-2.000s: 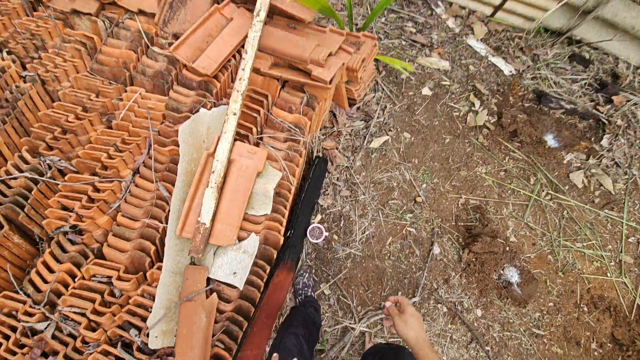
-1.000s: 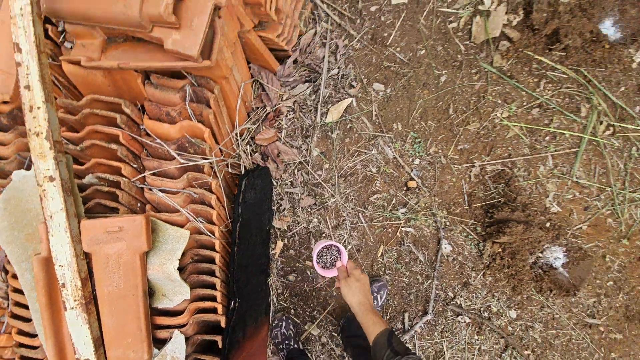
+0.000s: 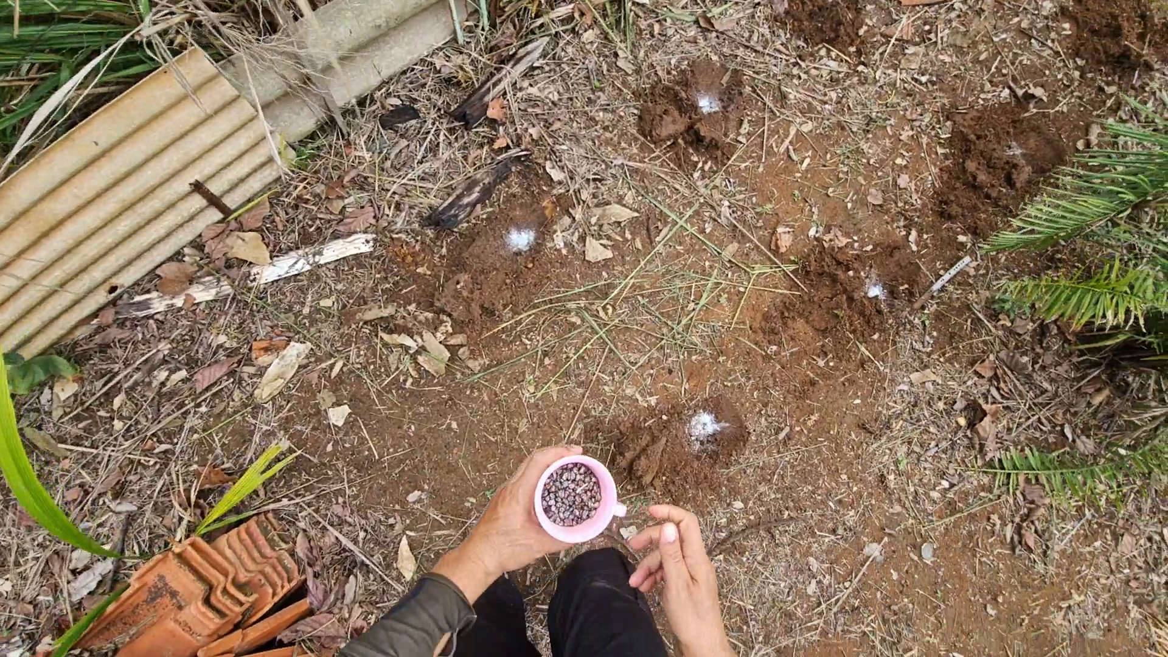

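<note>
A pink plastic cup [image 3: 578, 531] full of speckled, bean-like seeds [image 3: 571, 494] is in my left hand [image 3: 516, 520], whose fingers wrap its left side. Just right of the cup's small handle is my right hand [image 3: 675, 570], its fingers loosely curled and apart; nothing can be seen in it. Ahead of both hands lies a patch of dug soil [image 3: 652, 452] with white powder [image 3: 704, 429] in it. Farther off, other dug patches also hold white powder [image 3: 520, 240], one [image 3: 874, 289] toward the right and one [image 3: 708, 103] near the top.
Corrugated roofing sheets [image 3: 137, 196] lie at upper left, with charred wood [image 3: 474, 192] and a pale stick [image 3: 310, 258] near them. Stacked clay roof tiles [image 3: 196, 593] stand at lower left. Fern fronds [image 3: 1095, 292] reach in from the right. Cut grass stems [image 3: 630, 319] lie between the dug patches.
The pink cup stood on the ground two seconds ago; a hand reached it one second ago, and now my left hand holds it up. The view has swung toward the dug patches.
</note>
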